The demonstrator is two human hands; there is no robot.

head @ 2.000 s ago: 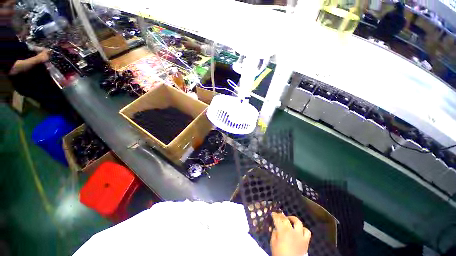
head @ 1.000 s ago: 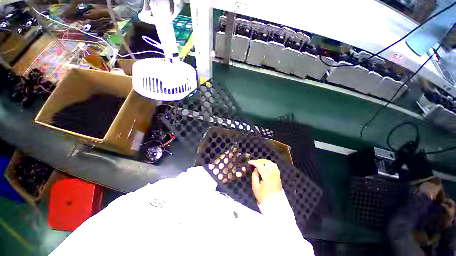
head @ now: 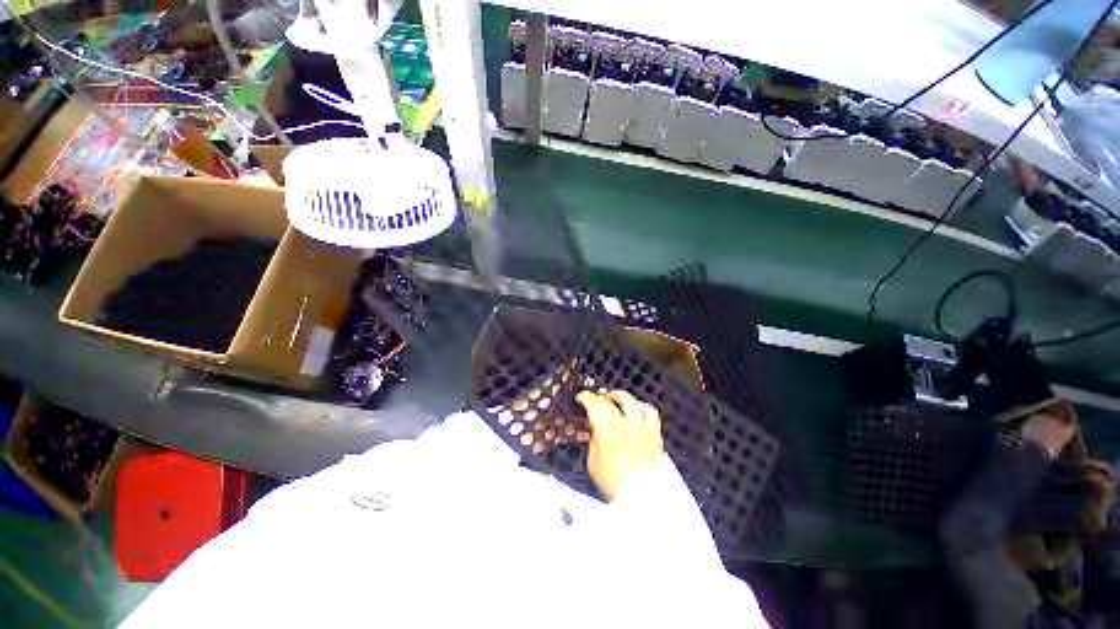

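A thin black perforated sheet (head: 741, 461) lies slanted across an open brown carton (head: 679, 355). My right hand (head: 625, 442) is on top of it, fingers bent and fingertips closed on the sheet near its middle. Whether a small part is between the fingertips is too blurred to tell. Left of the fingertips, pale orange tones show through several holes. My left hand is not visible; the white sleeve ends at the sheet's near left edge. A blurred dark perforated flap stands up behind the carton.
More black sheets (head: 725, 322) lie right of the carton. A second carton (head: 264, 322) holds loose black parts, with wired components (head: 366, 376) beside it. A white fan (head: 370, 193) hangs above. A red stool (head: 168, 516) is lower left. Another person's arm (head: 983, 522) is at right.
The view has swung right, then slightly further. My right hand stays on the sheet, its fingers a little flatter. The flap behind the carton has moved and is more blurred.
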